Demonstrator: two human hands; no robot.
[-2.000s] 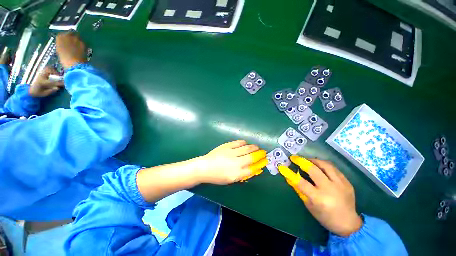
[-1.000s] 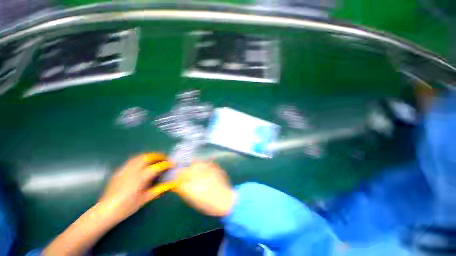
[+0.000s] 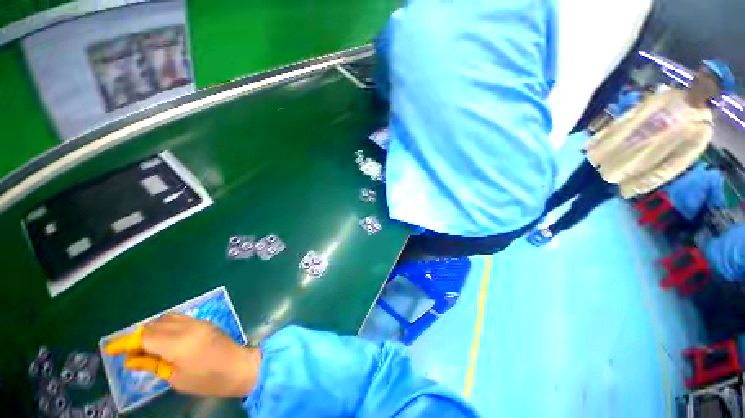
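Observation:
My right hand [image 3: 184,355], with yellow-orange finger cots, is over the shallow white box [image 3: 237,314] of small blue pieces [image 3: 214,309] at the lower left. Its fingers point left and hide part of the box; whether they hold anything cannot be told. My left hand is out of the picture. A cluster of grey lens covers [image 3: 57,390] lies left of the box, cut off by the lower edge. More grey covers [image 3: 268,246] lie beyond the box, and a single one [image 3: 314,263] lies to their right.
A black panel [image 3: 114,220] on a white sheet lies at the left of the belt. A neighbour in a blue smock [image 3: 470,122] stands close at centre. A blue stool [image 3: 433,290] is beside the belt's end. Another person [image 3: 649,147] stands in the aisle near red stools [image 3: 684,269].
The view has swung far to the right. My right hand has gone from the lens covers to over the white box. My left hand has left the picture.

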